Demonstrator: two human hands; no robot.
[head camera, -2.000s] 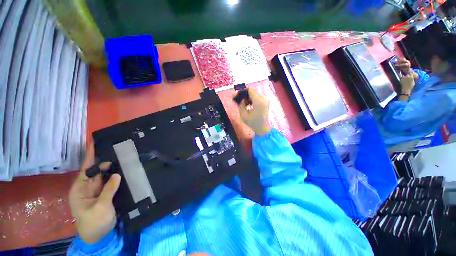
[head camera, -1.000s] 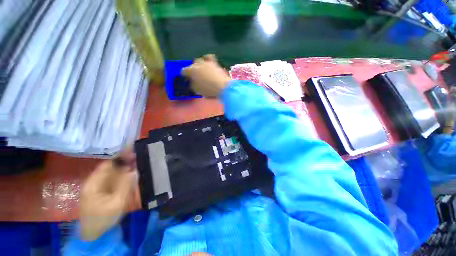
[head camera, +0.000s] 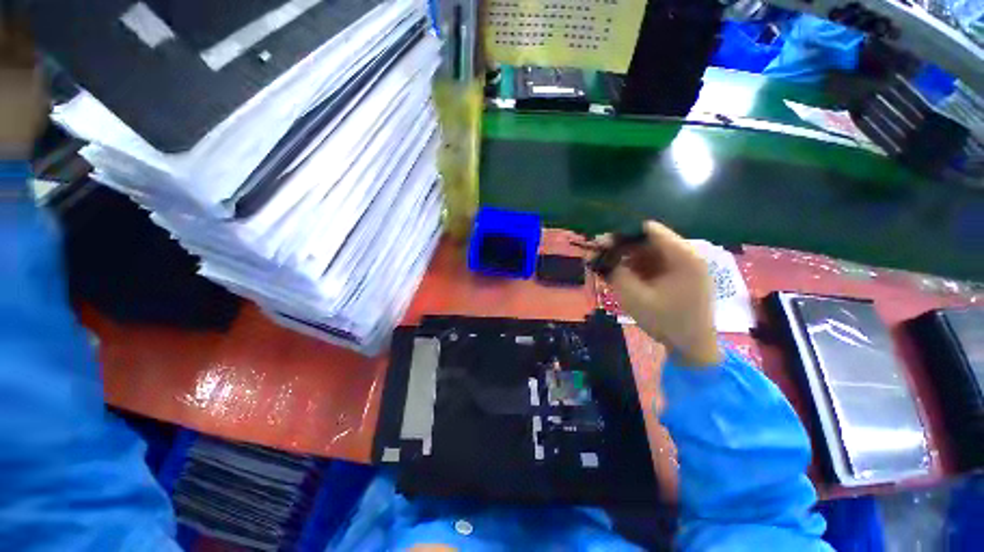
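Observation:
A black rear housing (head camera: 486, 415) lies open-side up in front of me, with a silver strip at its left end and a small green and white board at its right. My right hand (head camera: 669, 291), with black fingertip covers, is above the bench beyond the housing's right side. A thin dark shape shows at its fingertips; whether it is held is unclear. My left sleeve runs up the left edge. My left hand (head camera: 16, 97) is a dark, cut-off blur at the upper left, its grip hidden. A dark panel (head camera: 178, 81) with pale strips lies on the tall stack beside it.
The tall stack of white foam sheets (head camera: 335, 226) stands at left. A blue bin (head camera: 505, 244) and black pad (head camera: 561, 270) sit beyond the housing, beside a dotted white sheet (head camera: 728, 283). Finished units (head camera: 863, 388) lie at right. A green conveyor (head camera: 604, 173) runs behind.
The view has swung left. My right hand has left the blue bin and moved right. My left hand has gone from the housing's left side to the upper left.

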